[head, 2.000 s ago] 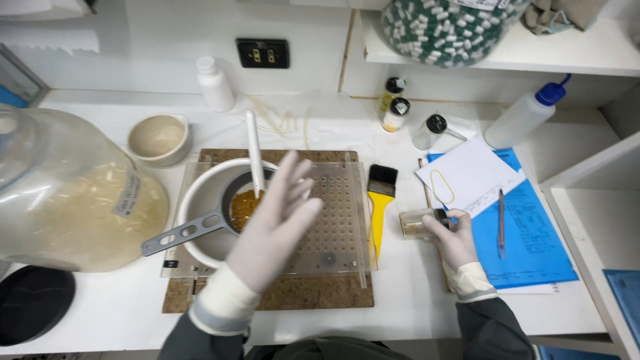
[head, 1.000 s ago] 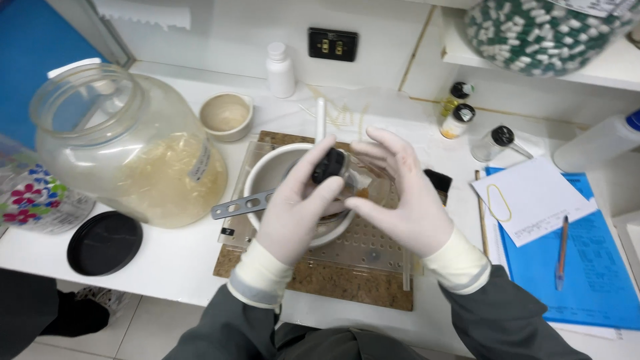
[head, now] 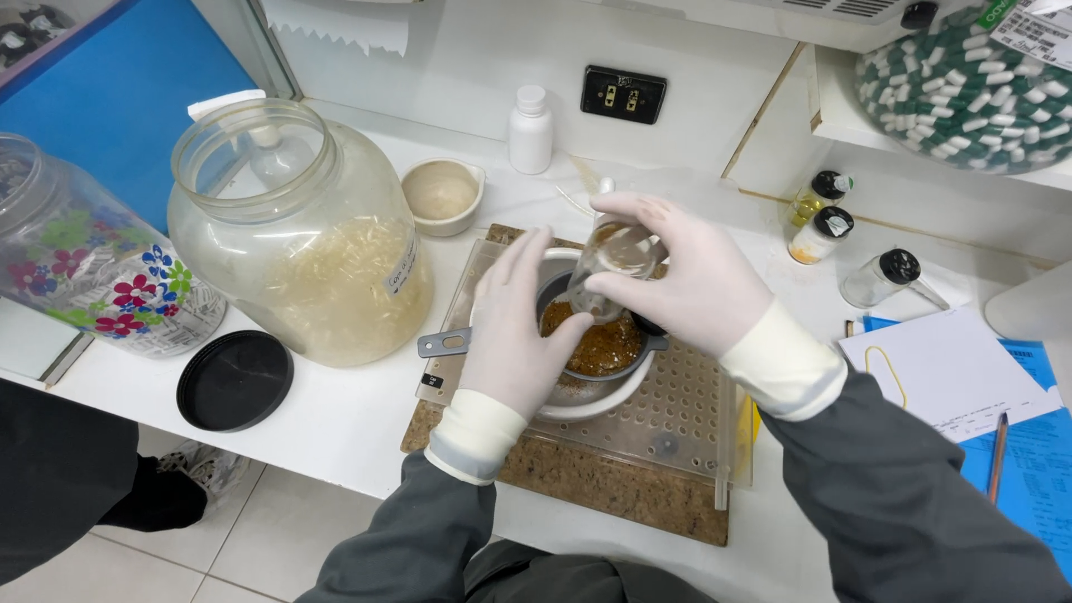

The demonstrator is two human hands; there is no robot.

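Observation:
My gloved right hand [head: 687,276] grips a small clear glass vial [head: 620,255], tipped mouth down above a grey sieve [head: 548,289]. Brown-orange powder with white specks [head: 607,347] lies in the sieve, which rests over a white bowl [head: 586,410]. My gloved left hand [head: 519,327] is beside the sieve's left edge, thumb and fingers apart; its palm side is partly hidden, and no held thing shows. Beneath the bowl is a clear perforated capsule-filling plate [head: 670,419] on a brown stone slab [head: 620,494]. A dark thing, partly hidden, is under my right hand.
Left stand a large plastic jar of pale capsules [head: 335,276], a black lid [head: 234,381] and a flowered jar [head: 126,268]. Behind are a mortar [head: 442,197] and white bottle [head: 530,134]. Capped vials [head: 821,234], papers [head: 938,368] and a pen [head: 998,456] lie right. A person's leg [head: 67,477] shows lower left.
Two seconds ago the vial was in my right hand at the bench's right; now it is tipped over the sieve. One second ago both hands were together around it. The view has shifted left.

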